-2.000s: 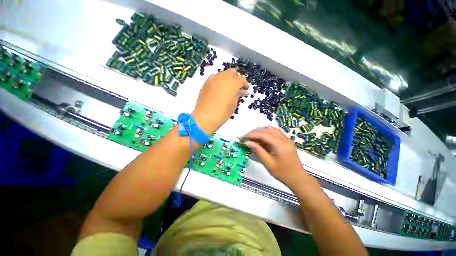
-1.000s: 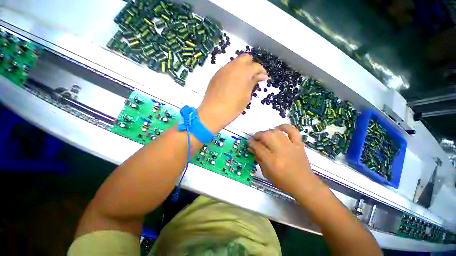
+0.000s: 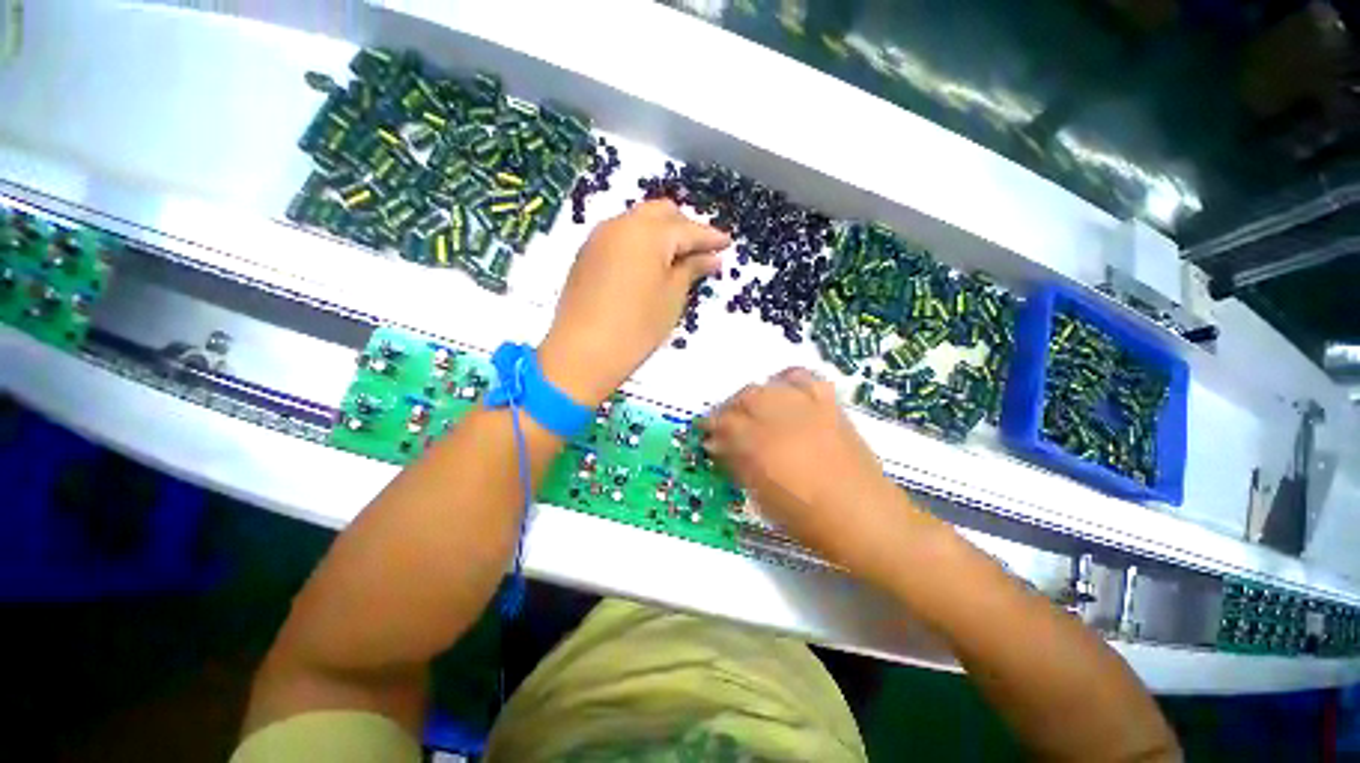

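Note:
My left hand (image 3: 638, 283), with the blue wrist strap (image 3: 540, 394), is over the near left side of the pile of tiny black parts (image 3: 768, 246). Its fingertips are close together; whether they pinch a part is too small to tell. My right hand (image 3: 788, 447) is bent over the right end of the green PCB panel (image 3: 634, 474). Its fingertips are blurred and at the board's upper right edge; what they hold is hidden. The panel lies on the rails and bears small black, silver and reddish components. My left forearm covers its middle.
Green capacitors lie in a large left pile (image 3: 433, 167) and a right pile (image 3: 917, 321) on the white ledge. A blue bin (image 3: 1029, 380) of capacitors stands at right. Other panels lie on the rails at far left (image 3: 45, 276) and far right (image 3: 1283, 619). Metal fittings (image 3: 1104, 584) show between the rails.
The camera view has shifted a little. My left hand stays by the black parts. My right hand has moved from beside the board's right edge to over its upper right corner, fingers bent down.

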